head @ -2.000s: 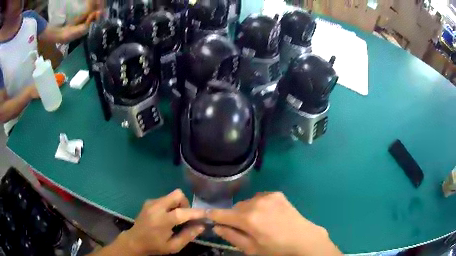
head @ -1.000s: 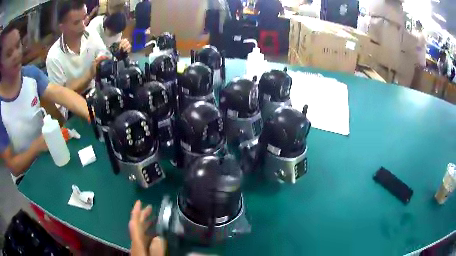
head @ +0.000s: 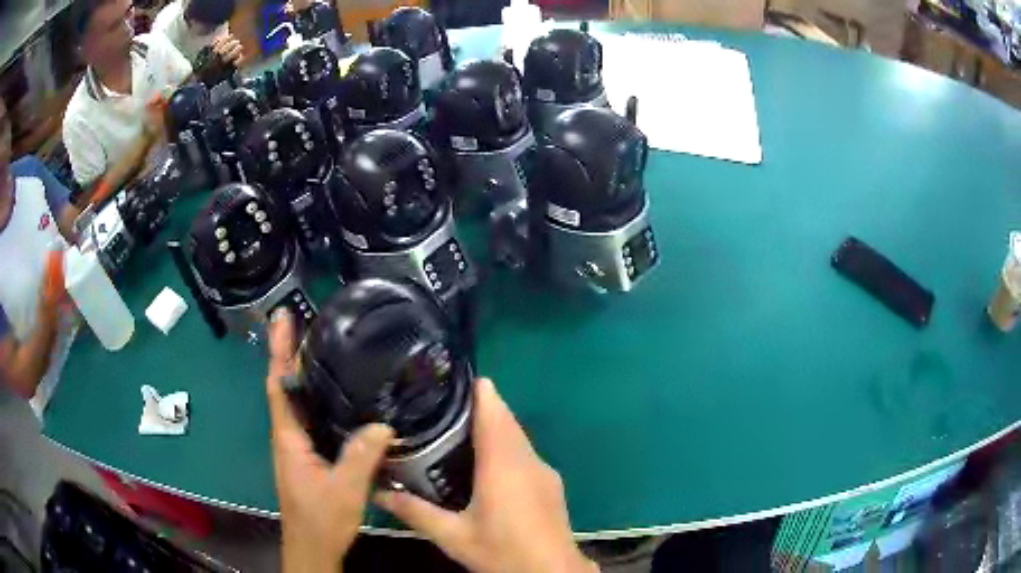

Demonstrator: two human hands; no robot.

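A black-and-silver PTZ camera (head: 375, 353) stands tilted near the table's front edge, its black ball head up and its silver base (head: 431, 459) with dark LED window turned toward me and to the right. My left hand (head: 319, 465) grips its left side, thumb across the front of the collar and fingers along the head. My right hand (head: 498, 481) grips the right side of the base. Both hands are bare. The underside of the base is hidden.
Several like cameras (head: 593, 168) stand clustered behind. A squeeze bottle (head: 99, 300), white block (head: 167, 310) and crumpled wipe (head: 165, 411) are at left; a smartphone (head: 882, 281) and drink cup (head: 1008, 285) at right. White sheets (head: 700, 101) lie behind. Co-workers sit at left.
The camera has turned, its LED window now showing at the front right. My left hand has closed on it, and my right hand has come into view holding it. A co-worker holds a camera at far left.
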